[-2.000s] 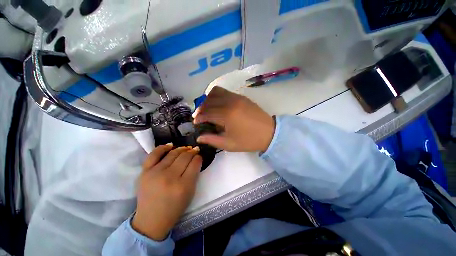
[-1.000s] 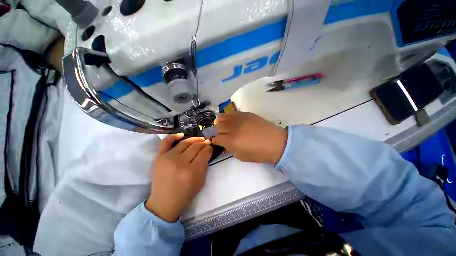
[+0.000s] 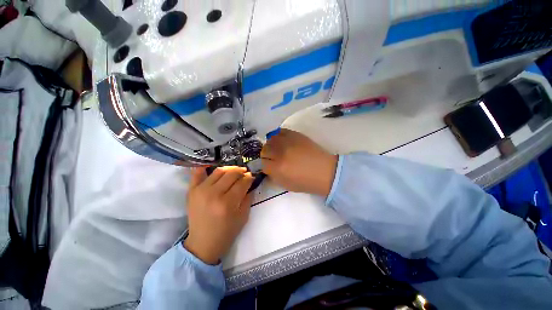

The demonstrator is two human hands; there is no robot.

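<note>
The black cuff [image 3: 258, 181] lies under the presser foot area, mostly covered by my fingers. My left hand [image 3: 219, 203] lies on it with fingertips just in front of the needle area. My right hand [image 3: 299, 162] holds its right side, fingers bent close to the foot. The white garment panel [image 3: 121, 212] spreads to the left of my left hand and over the table's front edge. The needle area [image 3: 245, 148] is partly hidden by metal parts and my fingers. A blue piece [image 3: 273, 132] shows just behind my right hand.
The white sewing machine head [image 3: 290, 36] spans the back, with a chrome guard [image 3: 118, 128] at left and a tension dial [image 3: 219, 100]. Slim pink and blue items [image 3: 357, 107] lie on the bed. A smartphone [image 3: 491, 118] lies at right. White-and-black garment pieces [image 3: 36, 163] hang at far left.
The view has shifted, so the machine sits farther right than two seconds ago. Less of the black cuff shows in front of my fingers. Both hands stay close together at the foot.
</note>
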